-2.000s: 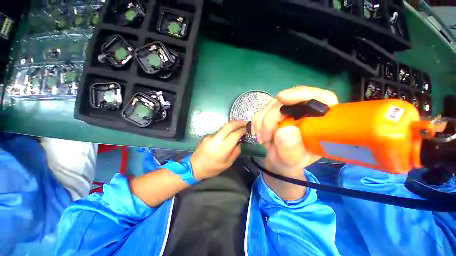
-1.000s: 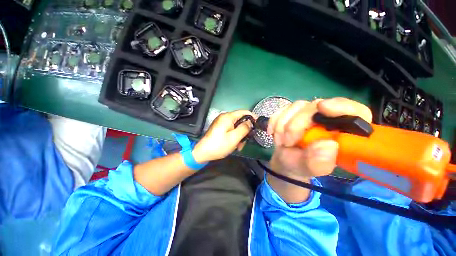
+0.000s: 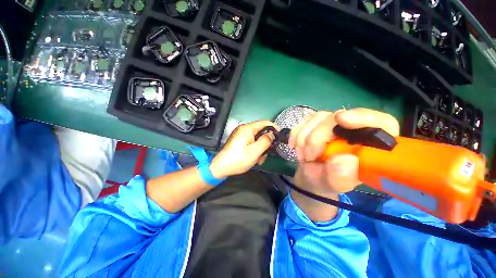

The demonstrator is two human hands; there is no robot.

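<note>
My left hand (image 3: 242,149), with a light blue wrist strap (image 3: 205,167), holds a small black watch case assembly (image 3: 266,132) in its fingertips at the bench's front edge. My right hand (image 3: 333,149) is wrapped around an orange electric screwdriver (image 3: 416,174) with a black lever. Its black nose (image 3: 284,136) points left and meets or nearly meets the case; the tip itself is hidden. The round speckled screw plate (image 3: 293,115) lies just behind and partly under my right fingers. Screws cannot be made out.
A black foam tray (image 3: 173,137) with several units stands left of centre. A clear blister tray (image 3: 68,73) lies far left. Stacked foam trays (image 3: 435,46) are at the upper right, a smaller one (image 3: 414,122) below them. A black cord (image 3: 348,207) crosses before my lap. Blue-clad people sit on both sides.
The view has shifted, so trays and hands sit further right in the picture than two seconds ago. Over the last second the screwdriver's rear has dipped slightly left. Both hands keep their holds.
</note>
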